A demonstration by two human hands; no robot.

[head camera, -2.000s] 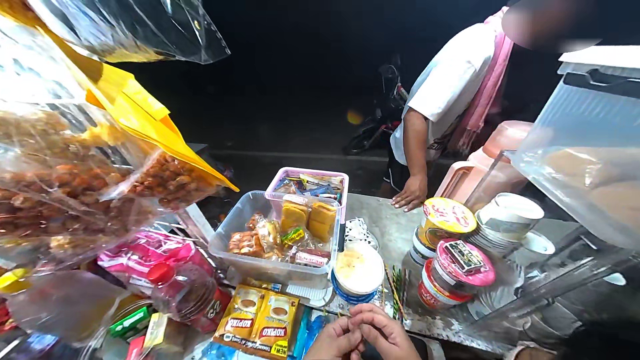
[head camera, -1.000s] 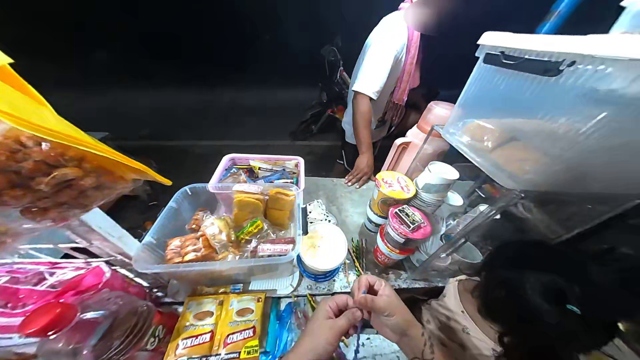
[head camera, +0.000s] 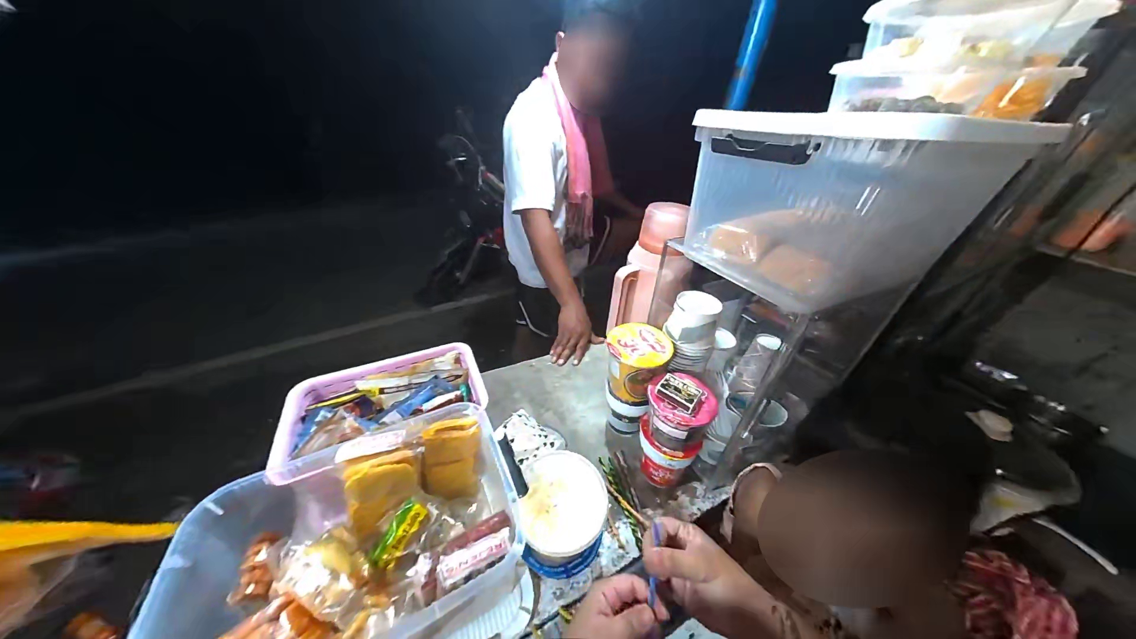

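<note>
Low at the counter's near edge, my left hand [head camera: 617, 607] and my right hand [head camera: 692, 564] are close together. Both pinch a thin blue strip [head camera: 654, 568], which runs upright between their fingertips; its exact kind cannot be told. Just left of my hands stands a white-lidded tub [head camera: 563, 504] with a blue base. Thin green and brown sticks or strands [head camera: 624, 493] lie beyond my fingers. Further left, a clear plastic bin [head camera: 222, 524] holds packaged snacks, and a pink basket [head camera: 293, 417] behind it holds sachets.
Stacked instant noodle cups [head camera: 682, 404], white paper cups [head camera: 694, 319] and a pink thermos [head camera: 664, 229] stand right of centre. A lidded storage box [head camera: 852, 204] rests on a glass case. A person [head camera: 537, 177] leans a hand on the counter [head camera: 559, 390]. Another person [head camera: 861, 532] is close on my right.
The view has swung right. My hands stay close together, and the blue strip now shows plainly between them. The person beyond the counter still has a hand on it.
</note>
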